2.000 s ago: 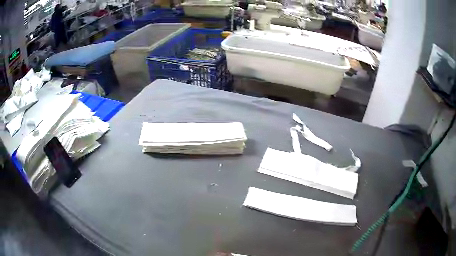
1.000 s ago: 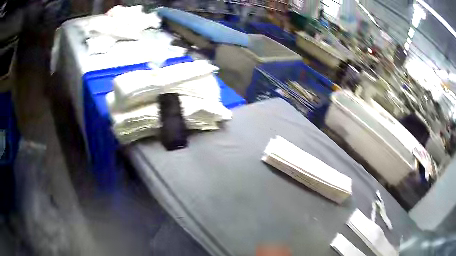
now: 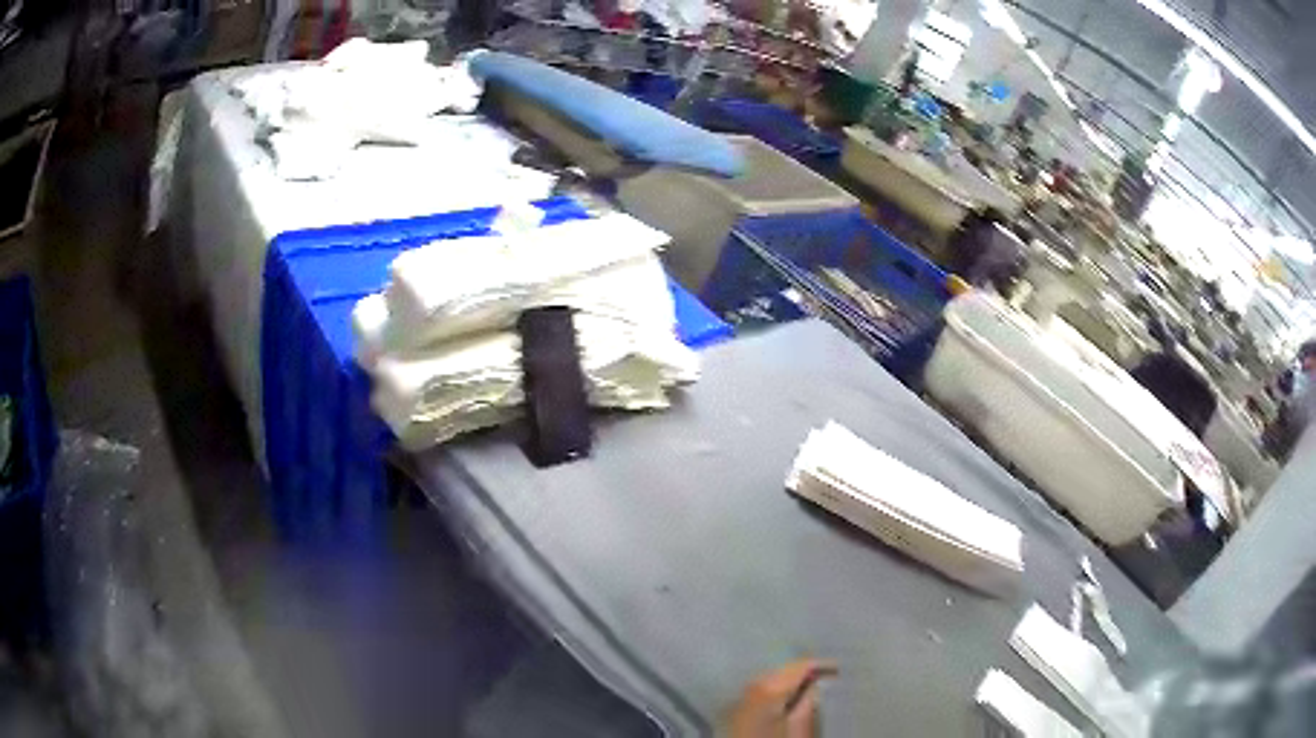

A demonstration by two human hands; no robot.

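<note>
A hand, apparently my left hand (image 3: 777, 704), shows at the bottom edge, cut off and blurred. A thin dark mark shows at its fingertips; I cannot tell if it is an object. A blurred grey-green patch at the bottom right looks like a sleeve; no right hand shows. A stack of white strips (image 3: 906, 508) lies beyond my left hand on the grey table (image 3: 635, 548). A wider white pile (image 3: 1075, 666) and a narrower white pile (image 3: 1022, 707) lie at the lower right, partly cut off.
Folded white bundles (image 3: 505, 289) lie over blue plastic (image 3: 325, 346) at the left. A black smartphone (image 3: 554, 387) leans against them. White ribbons (image 3: 1100, 606) lie beyond the piles. Blue crates and a cream bin (image 3: 1046, 411) stand past the table. A floor passage runs at far left.
The view has swung left and tilted, bringing the bundles and blue plastic fully in. The hand has come up into view at the bottom. The strip stack and piles keep their places.
</note>
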